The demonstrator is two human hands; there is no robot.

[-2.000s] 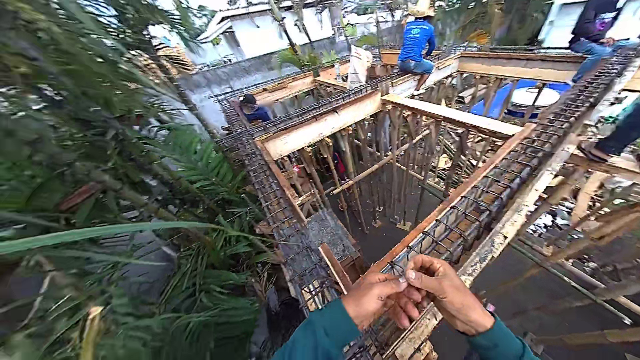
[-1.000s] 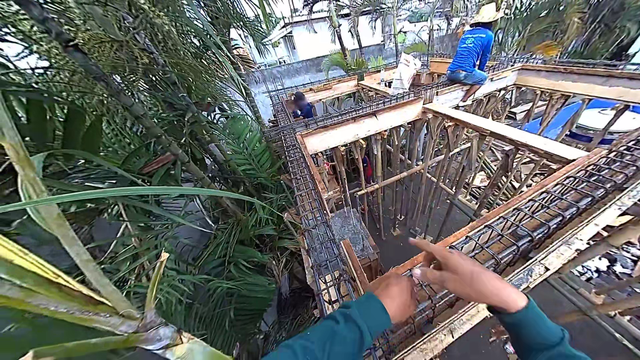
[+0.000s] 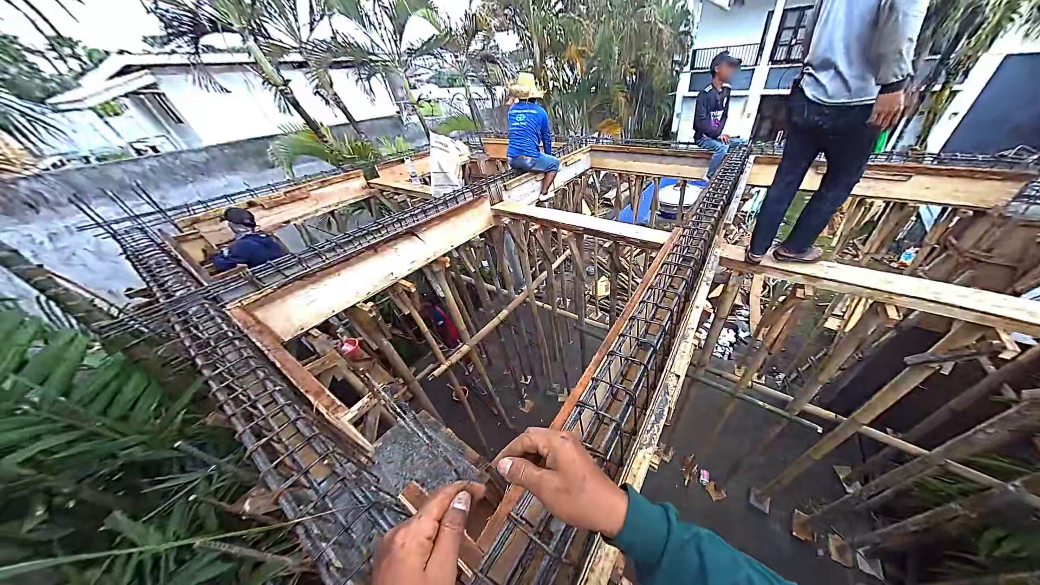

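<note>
My left hand (image 3: 426,536) is at the bottom centre, its thumb and forefinger tips pinched together; whether anything thin lies between them cannot be told. Just to its right, my right hand (image 3: 561,479), in a green sleeve, has its fingers curled with thumb near forefinger; I cannot make out anything in it. Both hands are above the near end of a rebar cage (image 3: 626,382) lying along a wooden beam form (image 3: 670,398). A second rebar cage (image 3: 268,422) runs along the left side. A grey concrete surface (image 3: 414,455) with upright bars lies between the two cages.
Deep openings with wooden props (image 3: 455,325) drop away between the forms. A person stands on a plank (image 3: 894,288) at the right; a person in blue (image 3: 528,134) sits on a far beam, another sits behind, and one is low at left. Palm leaves (image 3: 106,431) crowd the left edge.
The hands were close together over the cage in the earlier frames; now they are slightly apart. The view has swung right, showing the standing person.
</note>
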